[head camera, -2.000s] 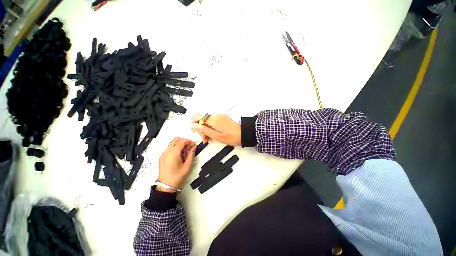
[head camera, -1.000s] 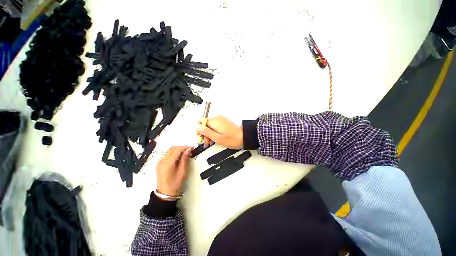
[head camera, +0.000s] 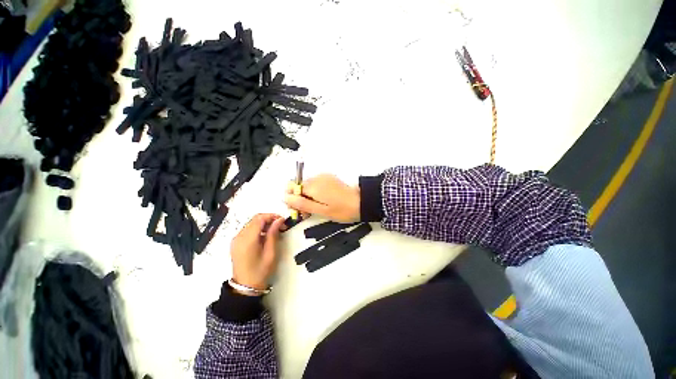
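My right hand (head camera: 323, 198) holds a slim yellow-handled tool (head camera: 298, 189), its metal end pointing up and away from me. Its other end is at a black fabric tab (head camera: 289, 222). My left hand (head camera: 255, 250) pinches the left end of this tab at the fingertips. The tab is mostly hidden by the fingers. Several set-aside tabs (head camera: 335, 250) lie side by side just right of my left hand, below my right hand. The big heap of black tabs (head camera: 204, 104) lies beyond my hands to the left.
Red-handled snips (head camera: 474, 77) lie at the right, tied to a twisted cord (head camera: 494, 132). A pile of short black pieces (head camera: 73, 85) lies at far left. A clear plastic bag of black pieces (head camera: 74, 318) is at lower left. Dark wisps dot the white table (head camera: 400, 296), whose curved edge runs at right.
The view has shifted, so the heap and snips appear further right. The yellow-handled tool has turned more upright in my right hand. My left hand still pinches the tab.
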